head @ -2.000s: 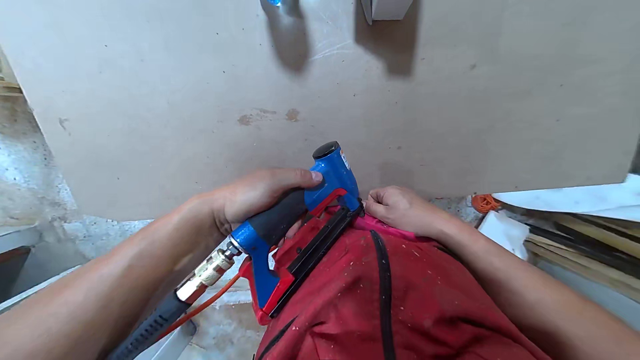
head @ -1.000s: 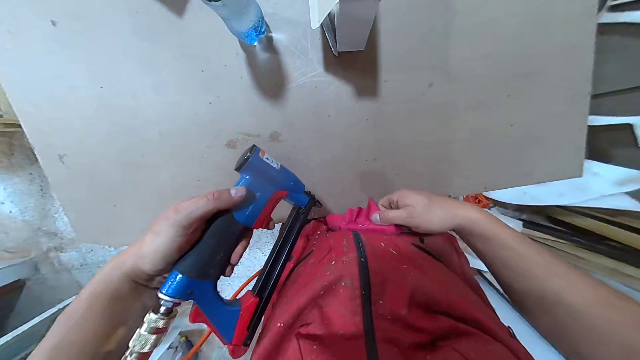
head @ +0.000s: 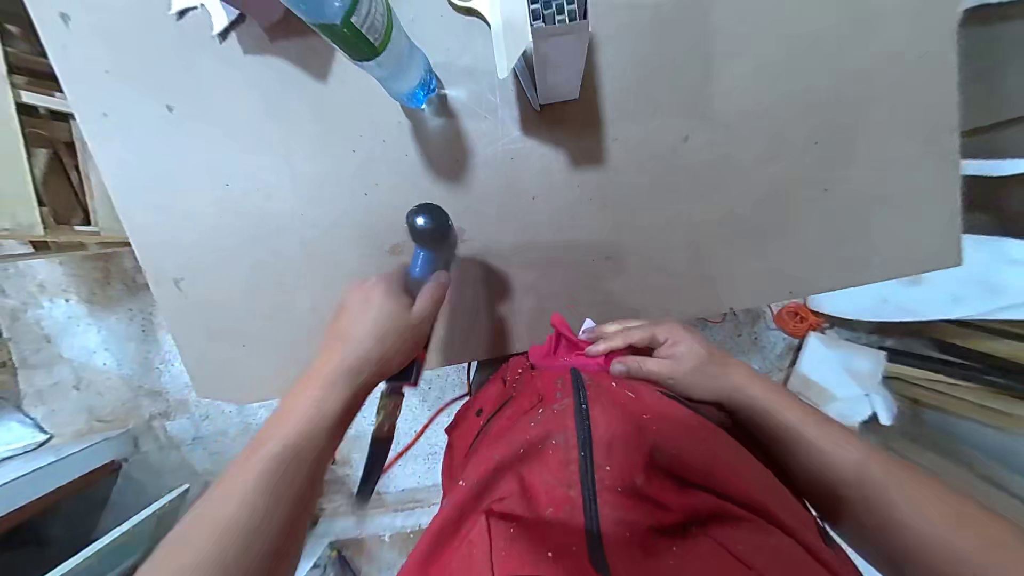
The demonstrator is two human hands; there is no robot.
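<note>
My left hand [head: 380,324] is closed around a blue pneumatic stapler [head: 430,252] and holds it upright over the front edge of the table. The tool's rounded black cap faces up, and its air hose [head: 378,456] hangs below the hand. Most of the tool's body is hidden by the hand. At the front edge my right hand [head: 668,356] grips a bunched piece of pink fabric [head: 560,350] at the hem of the red zipped jacket [head: 640,464] I wear.
The table's board top [head: 720,200] spans the view. A plastic bottle [head: 384,48] lies at its far side, near an open cardboard box [head: 560,64] of staples. Orange cord [head: 798,318], white padding [head: 844,380] and wood strips [head: 960,388] lie at the right.
My left hand has moved the stapler away from the pink fabric and turned it from slanting across the jacket to upright over the table edge. My right hand stays at the fabric.
</note>
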